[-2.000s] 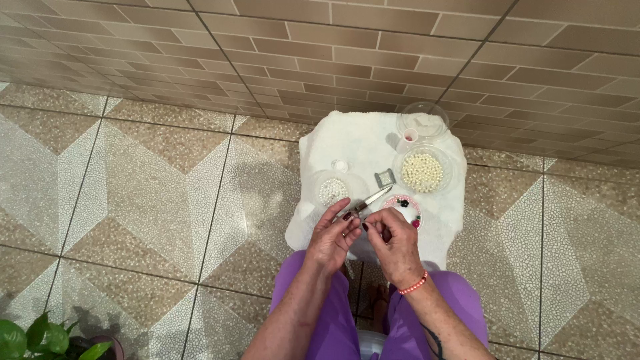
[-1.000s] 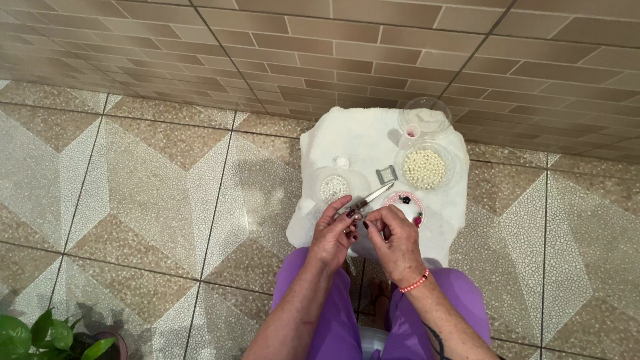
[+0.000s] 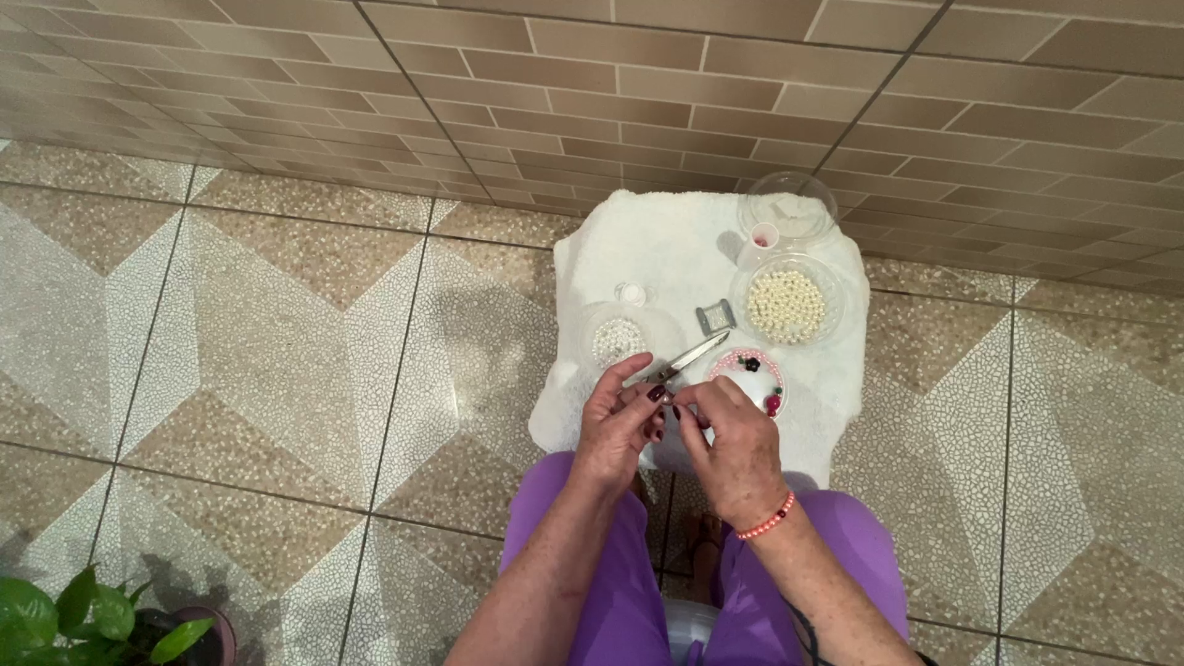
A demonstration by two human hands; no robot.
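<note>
My left hand (image 3: 618, 430) and my right hand (image 3: 735, 444) meet at the fingertips over the near edge of a white towel (image 3: 647, 240). Between them is something tiny, pearl-like, too small to make out fully. Metal scissors (image 3: 689, 356) lie just beyond my fingers, their handles hidden. A clear bowl of white beads (image 3: 618, 340) stands beyond my left hand. Past my right hand are a dish with pink beads, a dark flower and red pieces (image 3: 751, 365), and a clear bowl of cream pearl beads (image 3: 786, 307). Between the bowls lies a small grey spool (image 3: 715, 317).
A clear container (image 3: 795, 208) and a small pink-white cup (image 3: 764, 237) stand at the towel's far right. A small white-topped container (image 3: 632, 294) sits behind the white beads. A brick-patterned tiled wall (image 3: 592, 92) rises behind. A potted plant (image 3: 92, 606) is at lower left.
</note>
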